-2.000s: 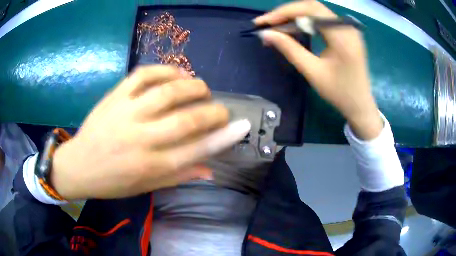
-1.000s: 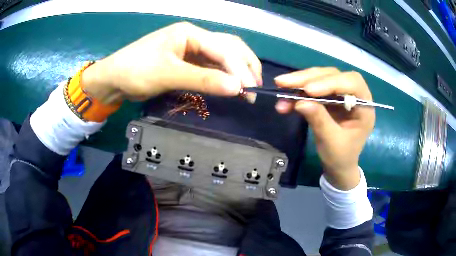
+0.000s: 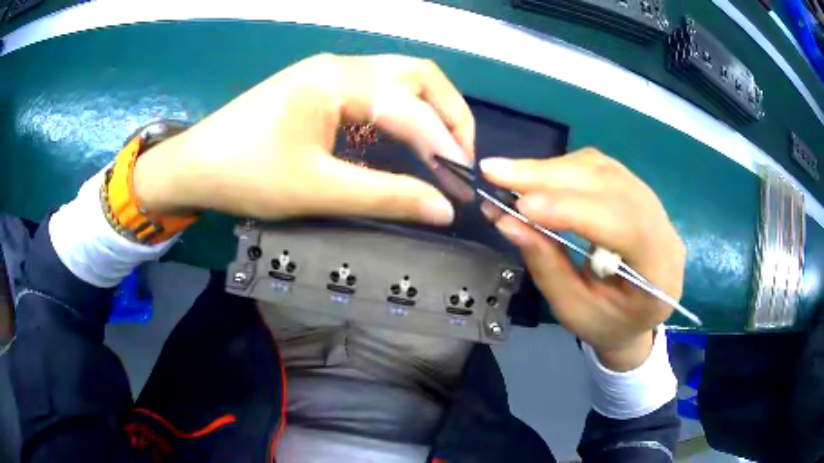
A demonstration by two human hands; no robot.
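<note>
My right hand [image 3: 592, 240] holds silvery tweezers [image 3: 560, 237] with dark tips and a pale band, pointing up-left. The tips are at the fingers of my left hand [image 3: 316, 136], whose thumb and fingers are apart; I cannot tell whether a coil is between fingers and tips. Copper coils [image 3: 360, 136] show through the gap of my left hand, on the black tray [image 3: 524, 127]. The grey fixture plate [image 3: 375, 312] lies below my hands at the tray's near edge, its four nests facing up, with screws at both ends.
Stacked dark fixture plates [image 3: 716, 68] lie at the upper right beyond the white strip [image 3: 542, 63]. More bars [image 3: 601, 14] lie at the top edge. A pale shiny bundle of strips [image 3: 779, 249] lies at the right edge of the green bench [image 3: 99, 108].
My left thumb has moved away from its fingers. The tweezers have tilted, their rear end now lower. Both wrists and the fixture plate are nearly where they were a second ago.
</note>
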